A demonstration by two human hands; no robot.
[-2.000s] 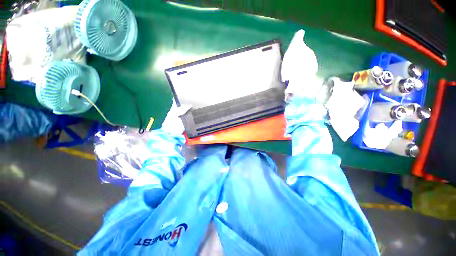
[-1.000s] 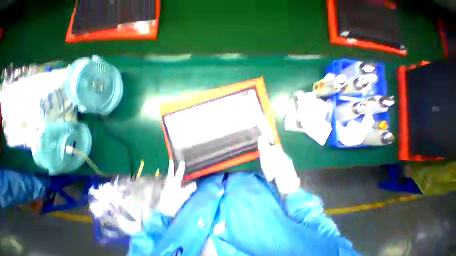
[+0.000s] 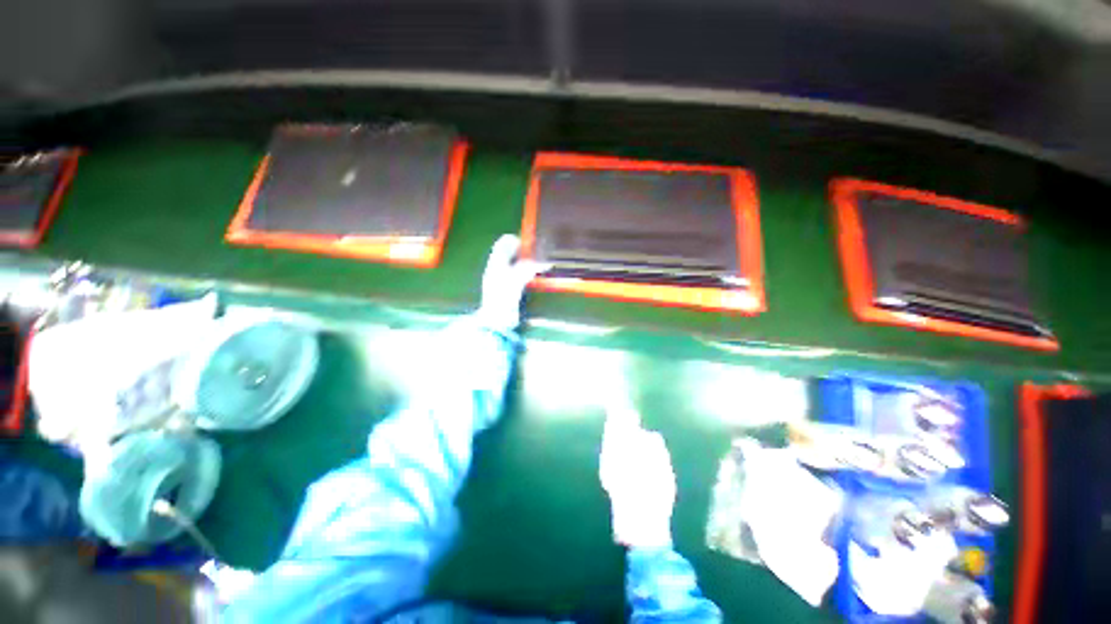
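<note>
A dark laptop (image 3: 640,226) lies on an orange-red tray (image 3: 646,293) on the green conveyor beyond the bench. My left hand (image 3: 502,287), in a white glove, is at the tray's near left corner, with the thumb over the corner and the fingers along the left side. My right hand (image 3: 637,478), also white-gloved, is over the green bench mat, away from the laptop. It looks empty, with its fingers pointing forward; glare blurs the fingertips.
Other laptops on orange-red trays lie on the conveyor to the left (image 3: 353,183) and right (image 3: 956,256). Two teal fans (image 3: 253,375) and white bagged material (image 3: 116,366) stand left. A white cloth (image 3: 792,518) lies beside the blue bin (image 3: 853,402) of bottles. Another laptop is at far right.
The laptop and tray that lay before me on the bench are gone from there; a laptop on a tray is now at my left hand on the conveyor. Both hands have moved forward. The view has tilted up.
</note>
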